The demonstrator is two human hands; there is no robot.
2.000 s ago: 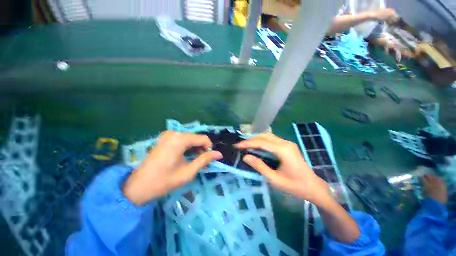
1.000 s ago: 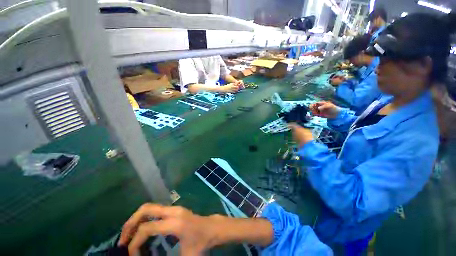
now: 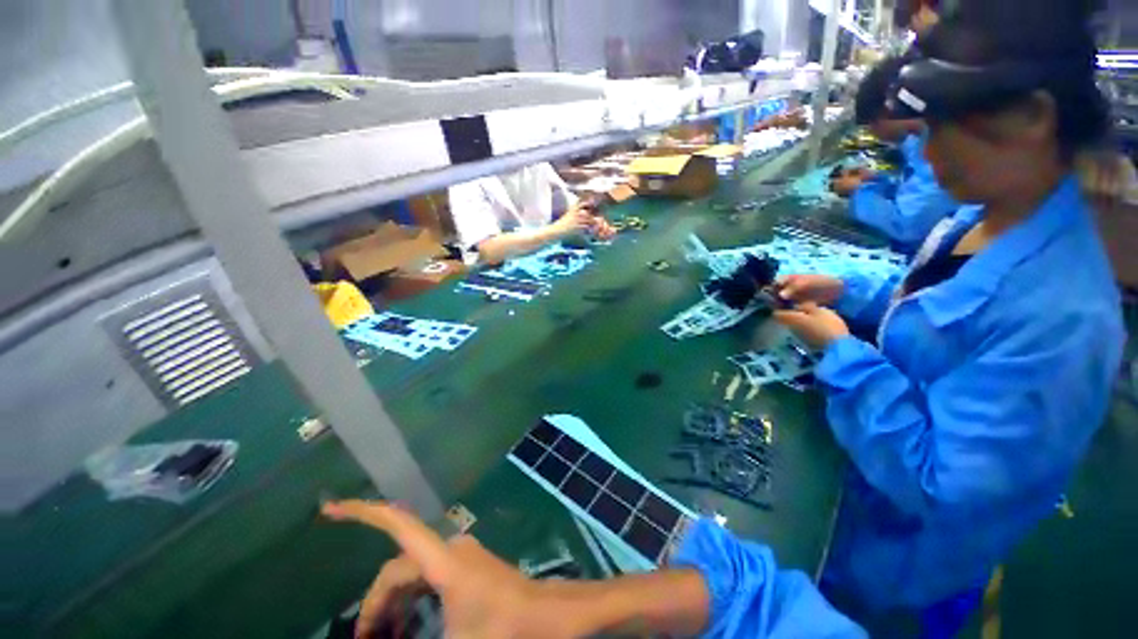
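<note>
My right hand (image 3: 468, 587) is at the bottom of the picture, cut off by the lower edge. Its index finger is stretched out to the left and the other fingers are bent down. Dark material shows just below the fingers, but I cannot tell whether the hand holds it. My left hand is out of the picture. A pale blue sticker sheet (image 3: 602, 483) with rows of black rectangles lies on the green bench (image 3: 499, 387), beyond my right forearm. Part of it is hidden by my blue sleeve.
A pale post (image 3: 281, 275) rises just beyond my hand. A clear bag (image 3: 169, 468) with dark parts lies at left. Dark frames (image 3: 724, 452) are piled at right, near a person in a blue smock (image 3: 986, 412). Another person in white (image 3: 512, 206) works opposite.
The view has swung up and to the right from the work area, and my left hand has left it. My right hand's index finger has stretched out. The neighbour's hands have come together.
</note>
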